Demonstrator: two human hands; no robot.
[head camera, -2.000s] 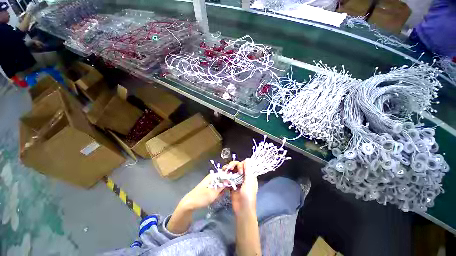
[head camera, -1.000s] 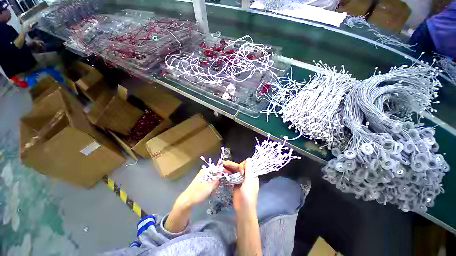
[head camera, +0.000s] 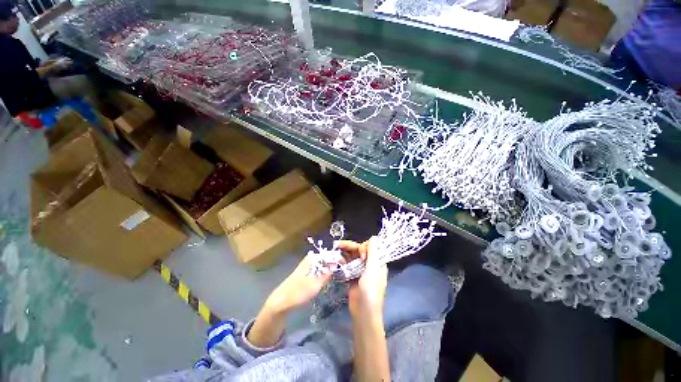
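Observation:
My left hand (head camera: 297, 282) and my right hand (head camera: 368, 287) hold a grey-white cable bundle (head camera: 402, 237) above my lap. White tips splay out to the right past my right hand. A smaller group of white tips sticks up at my left hand. Some pale ring ends hang below, between my hands, partly hidden. The large main cable pile (head camera: 532, 168) lies folded on the green bench (head camera: 437, 216) to the right, with its pale ring ends massed over the front edge.
Red-and-white cable assemblies (head camera: 328, 93) lie on clear plastic trays on the bench. Brown cartons (head camera: 276, 216) stand on the floor at left, one holding dark red parts. A person (head camera: 22, 74) sits at far left; a purple sleeve (head camera: 657, 45) shows at top right.
Compared with two seconds ago, my hands are slightly farther apart and the splayed tips have shifted a little right. The person at far left has moved their arms.

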